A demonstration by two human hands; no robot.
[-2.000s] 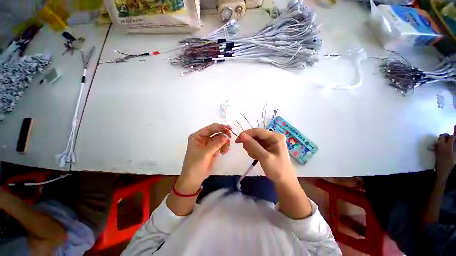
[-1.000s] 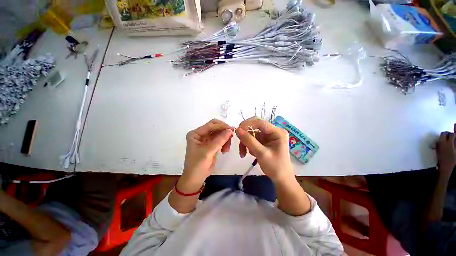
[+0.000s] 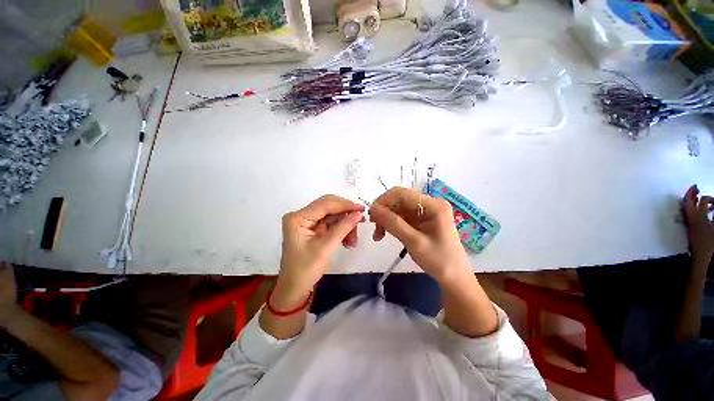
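My left hand [image 3: 322, 235] and my right hand [image 3: 415, 227] meet fingertip to fingertip above the white tabletop [image 3: 258, 172]. Both pinch something tiny between thumb and forefinger; a wire end shows there, but the rest is too small to tell. Thin lead wires [image 3: 415, 170] splay above my right fingers. The white cable of this wire harness [image 3: 393, 265], with a dark band, runs from under my right hand down toward my lap. Small white pieces [image 3: 353, 170] lie on the table just beyond my fingertips.
A teal phone [image 3: 475, 223] lies beside my right hand. A large harness bundle [image 3: 407, 74] lies at the far side, a second bundle [image 3: 630, 107] far right. A single harness [image 3: 139, 168] and a dark phone [image 3: 52, 223] lie left. Neighbours' arms [image 3: 697, 243] show at both sides.
Both hands stay together at the same place with small finger movements. The yellowish wire seen at my right fingers a second ago no longer shows clearly. The view has shifted slightly.
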